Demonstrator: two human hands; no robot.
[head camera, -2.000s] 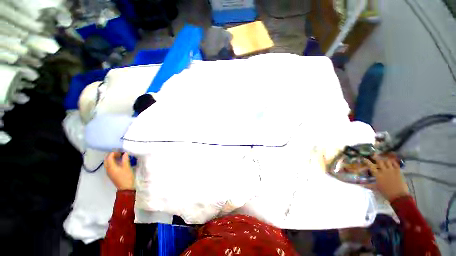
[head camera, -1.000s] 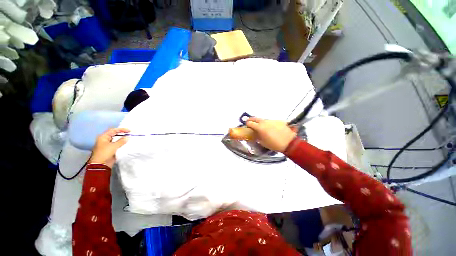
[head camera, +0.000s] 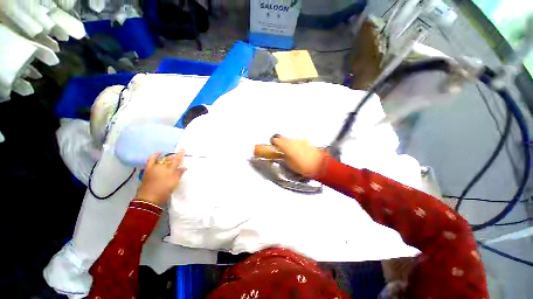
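A white garment (head camera: 234, 210) lies spread over the padded table. A thin dark piping line (head camera: 197, 156) runs across it beside my left hand. My left hand (head camera: 161, 177) pinches the garment's left edge at the piping, near the rounded end of the pale blue sleeve board (head camera: 146, 143). My right hand (head camera: 297, 156) is closed around the orange-brown handle of the steam iron (head camera: 286, 178). The iron stands on the garment at mid table, its pointed end towards the left. The iron partly hides the line.
A bright blue strip (head camera: 225, 79) lies across the far left table edge. A dark hose (head camera: 514, 169) loops at the right. Blue bins (head camera: 87, 96) and a wooden stool (head camera: 296, 65) stand beyond the table. White folded pieces (head camera: 41, 35) hang upper left.
My right hand took the iron from the right table end onto the garment, then moved it slightly left along the piping. My left hand moved up onto the garment's left edge. The view shifted.
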